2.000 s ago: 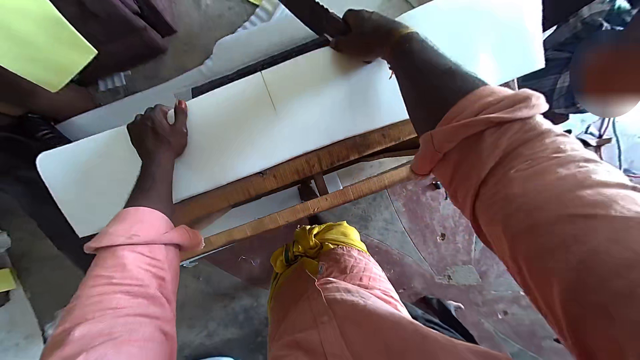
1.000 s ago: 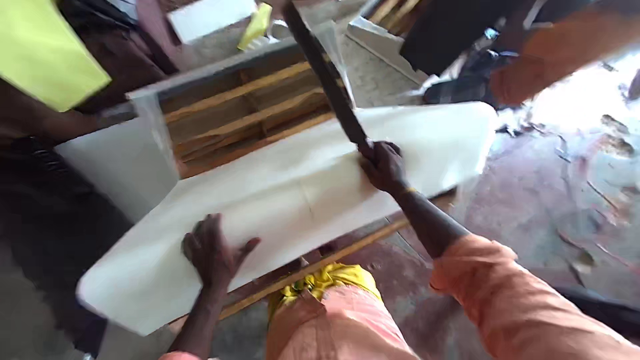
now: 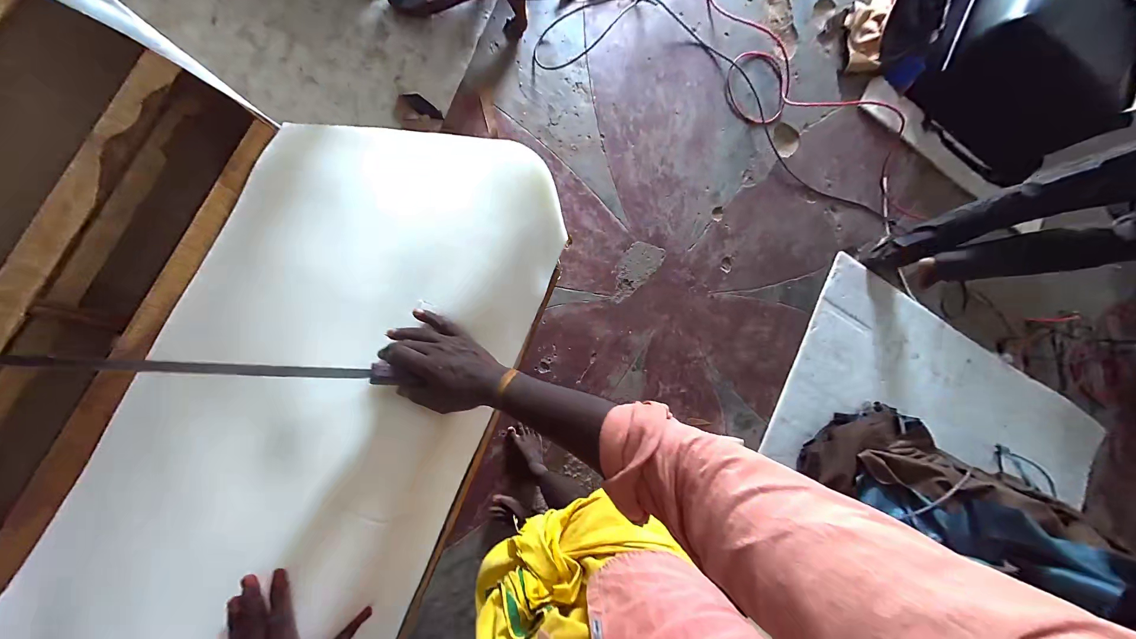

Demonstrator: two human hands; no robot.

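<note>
A large white foam sheet (image 3: 355,213) with rounded far corner lies over a wooden frame (image 3: 182,275), whose slats show at the left. My right hand (image 3: 444,362) rests on the foam, closed around the handle of a long, thin, dark blade (image 3: 240,369). The blade, seen edge-on, stretches left across the foam and over the frame. At the bottom edge of the view, my left hand (image 3: 257,612) lies on the foam with its fingers apart; its palm is cut off by the view.
A white slab (image 3: 825,355) with dark and blue cloth (image 3: 941,488) on it is at the right. Black and red cables (image 3: 763,98) cross the floor. A black bulky object (image 3: 1029,80) and another person's legs (image 3: 1012,213) are at the upper right.
The view has swung far to the right. The blade, raised from the foam at a slant one second ago, now extends level to the left. The frame's slats, mostly covered two seconds ago, are exposed.
</note>
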